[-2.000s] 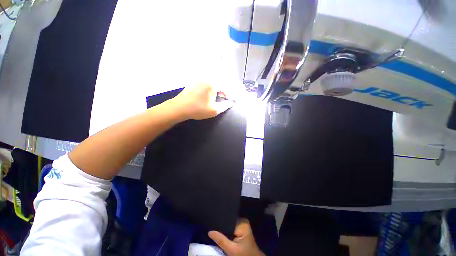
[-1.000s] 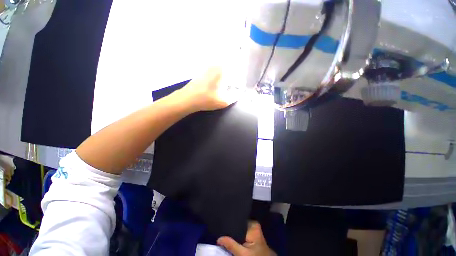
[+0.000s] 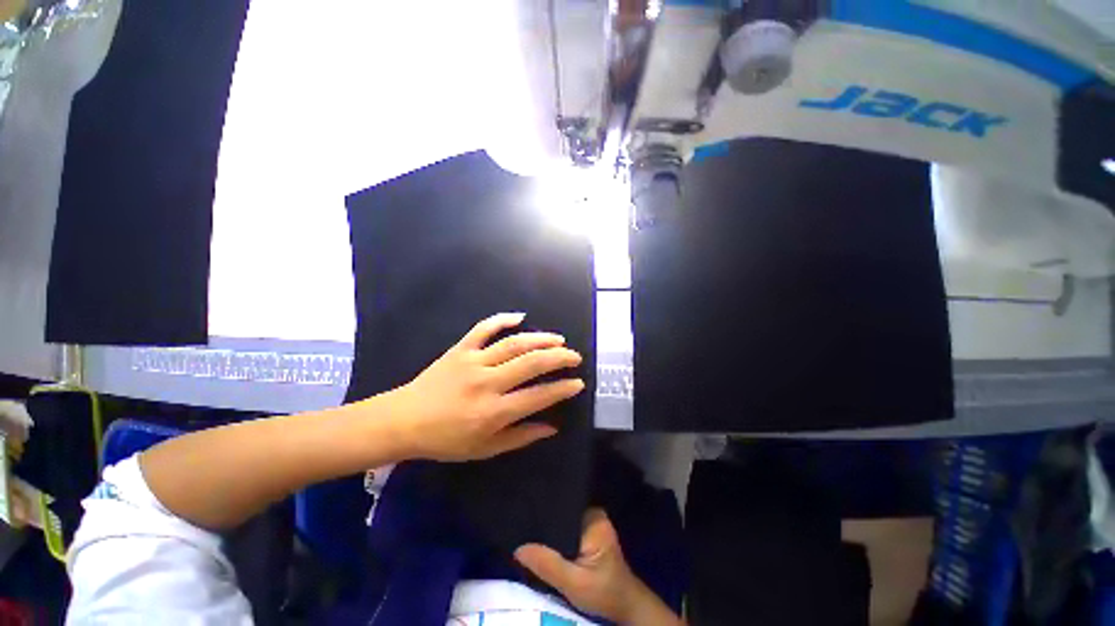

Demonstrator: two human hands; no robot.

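Observation:
A black fabric panel [image 3: 428, 281] lies under the needle area and hangs over the table's front edge towards the lap. My left hand [image 3: 499, 391] lies flat on it with fingers spread, near its right edge. My right hand [image 3: 596, 569] holds the panel's lower end at the bottom of the view, the thumb showing and other fingers partly hidden. The presser foot and needle area [image 3: 587, 159] is blurred by lamp glare. A second black panel [image 3: 789, 294] lies flat to the right, under the machine arm.
The white sewing machine [image 3: 905, 73] with JACK lettering spans the upper right. A long black panel [image 3: 141, 184] lies at the far left. A ruler strip [image 3: 245, 364] runs along the table's front edge. A blue plastic basket [image 3: 972, 526] stands at lower right.
My left hand has moved from beside the needle down onto the middle of the panel, uncovering its notched top edge. My right hand stays at the lower end.

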